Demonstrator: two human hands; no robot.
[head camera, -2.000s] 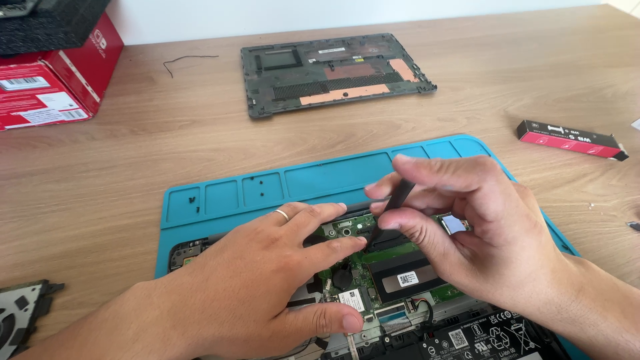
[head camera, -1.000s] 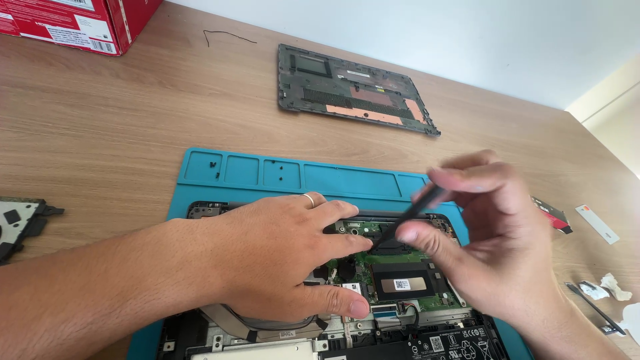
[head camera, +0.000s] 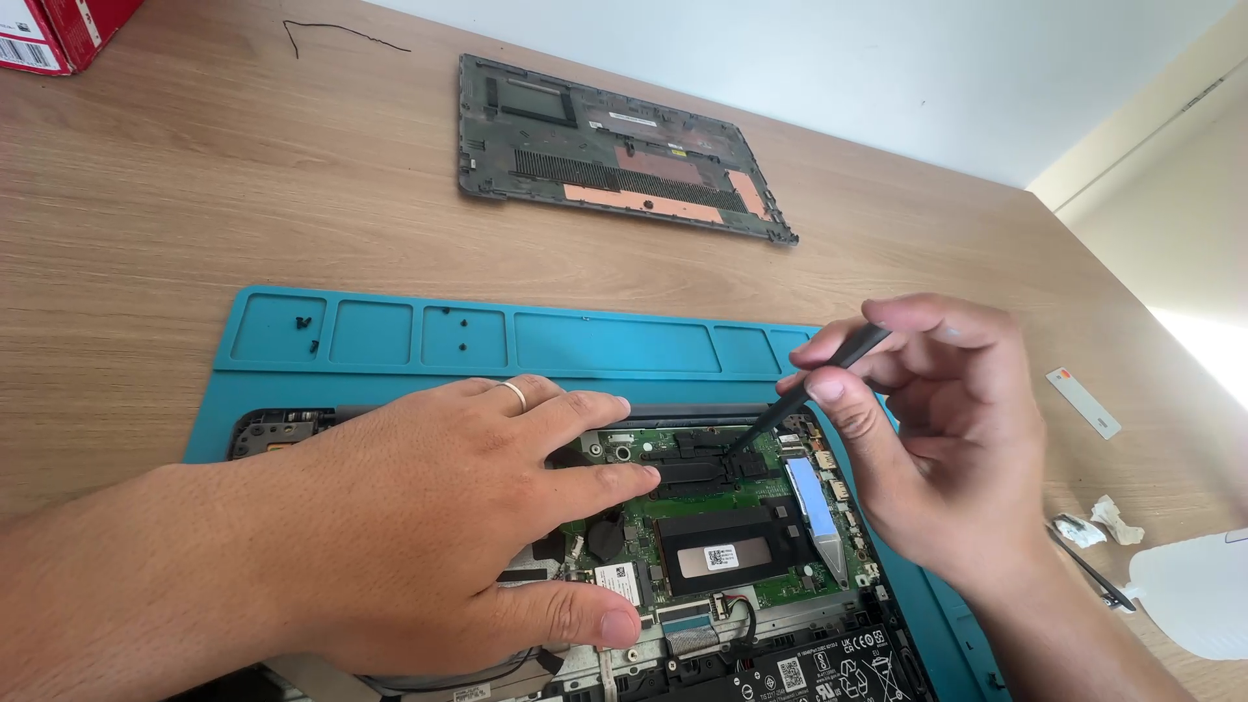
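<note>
An opened laptop (head camera: 780, 624) lies on a blue silicone repair mat (head camera: 419, 385), its green mainboard exposed. My left hand (head camera: 468, 487) rests spread over the laptop's left part, index fingertip at the black heatsink (head camera: 692, 475); it holds nothing that shows. My right hand (head camera: 936, 419) grips a slim black tool (head camera: 795, 395) slantwise between thumb and fingers. The tool's tip touches or nearly touches the heatsink's right part; its exact kind cannot be told. Below the heatsink sits a memory module area with a black cover (head camera: 726, 551). The battery (head camera: 829, 668) shows at the bottom.
Behind the mat lies the laptop's bottom cover (head camera: 624, 146), inner side up. Small screws (head camera: 303, 323) sit in the mat's compartments. A red box (head camera: 73, 29) and a thin black wire (head camera: 341, 31) are at upper left. At right lie tweezers (head camera: 1092, 567), crumpled wipes (head camera: 1116, 520) and a small card strip (head camera: 1082, 402).
The tool's tip has moved right along the heatsink, away from my left fingertips, with my right hand. My left hand stays spread over the laptop. The view has shifted.
</note>
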